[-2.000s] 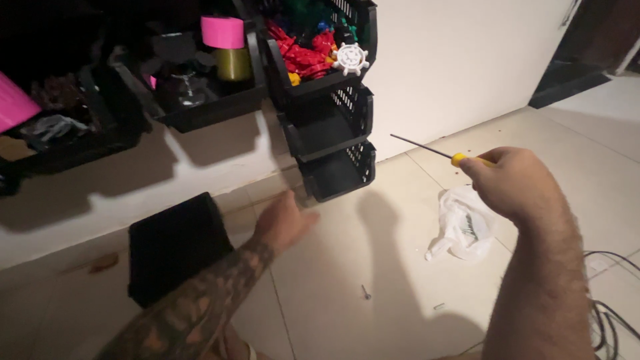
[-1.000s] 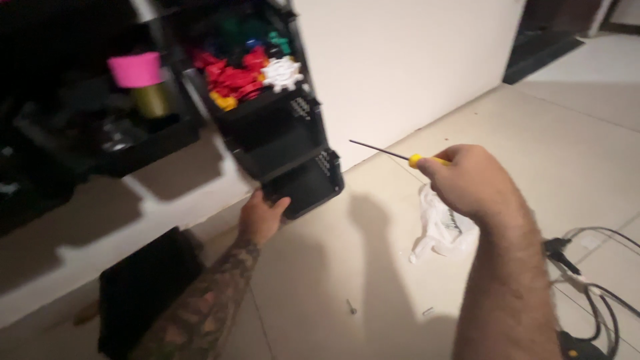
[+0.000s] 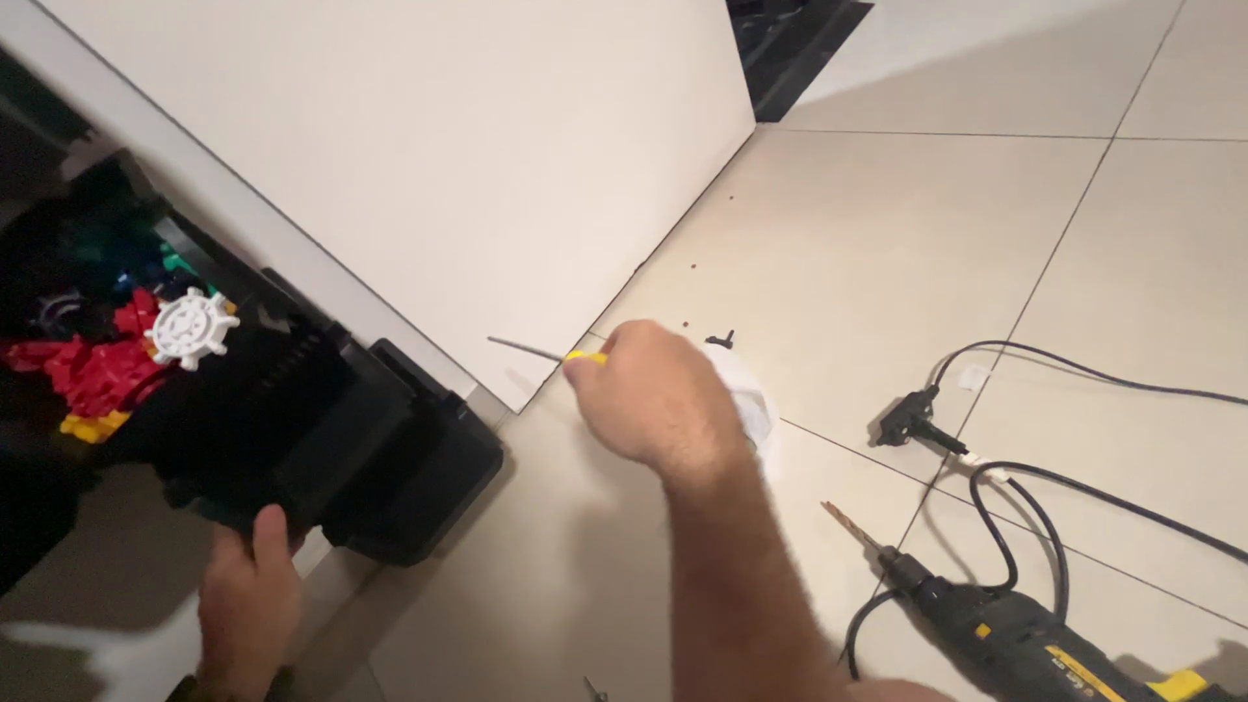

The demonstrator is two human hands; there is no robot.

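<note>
My right hand (image 3: 653, 390) is closed around the yellow handle of a screwdriver (image 3: 526, 348), whose thin metal shaft points left across the foot of the white panel. My left hand (image 3: 249, 595) touches the lower edge of the stacked black plastic bins (image 3: 419, 478) at the left, thumb up against the plastic; its fingertips are hidden, so its hold cannot be told. In the upper bin lie red plastic pieces (image 3: 107, 366), yellow ones and a white wheel-shaped piece (image 3: 193, 329).
A corded drill (image 3: 1004, 624) with a bit lies on the tiled floor at lower right. Near it are a black plug connector (image 3: 907, 419) and looping cables. A white plastic bag (image 3: 756, 405) sits partly behind my right hand. A screw (image 3: 595, 690) lies at the bottom edge.
My left hand has gone from in front of the bins to contact with them. The right hand still holds the screwdriver. The view has turned strongly, bringing the drill into sight.
</note>
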